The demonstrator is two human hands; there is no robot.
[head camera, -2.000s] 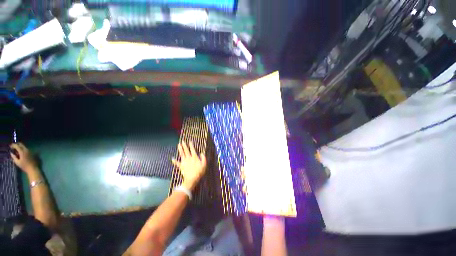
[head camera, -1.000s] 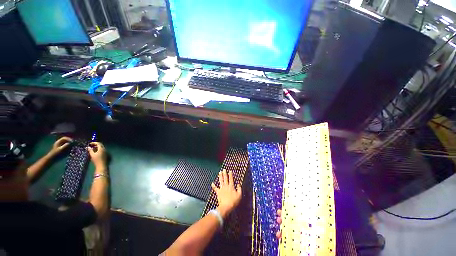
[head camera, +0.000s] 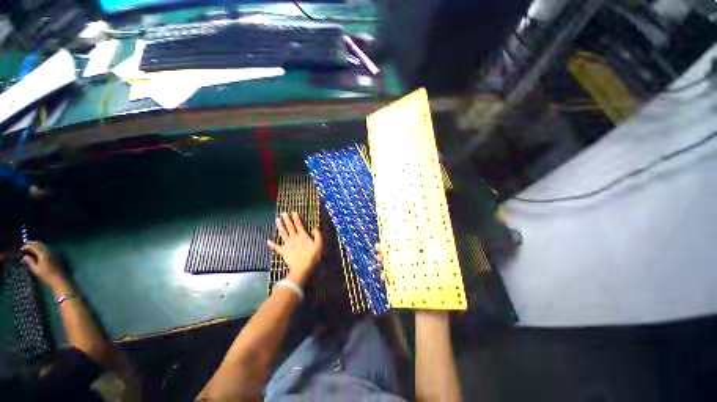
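A long yellow board with rows of small dark dots stands tilted at centre right. My right hand holds it from behind; only fingertips show at its left edge, and the rest of the hand is hidden. A blue panel with rows of pale specks lies beside it, partly covered by the board. My left hand rests with fingers spread on a stack of panels showing thin gold edge lines. It holds nothing.
A grey ribbed stack lies on the green mat left of my left hand. A coworker's hand is at a dark dotted panel. A raised shelf holds a keyboard. A white surface is at right.
The camera view has swung down and right since one second ago, so the bench sits further left and higher. My left hand stays on the stack; my right hand still holds the yellow board.
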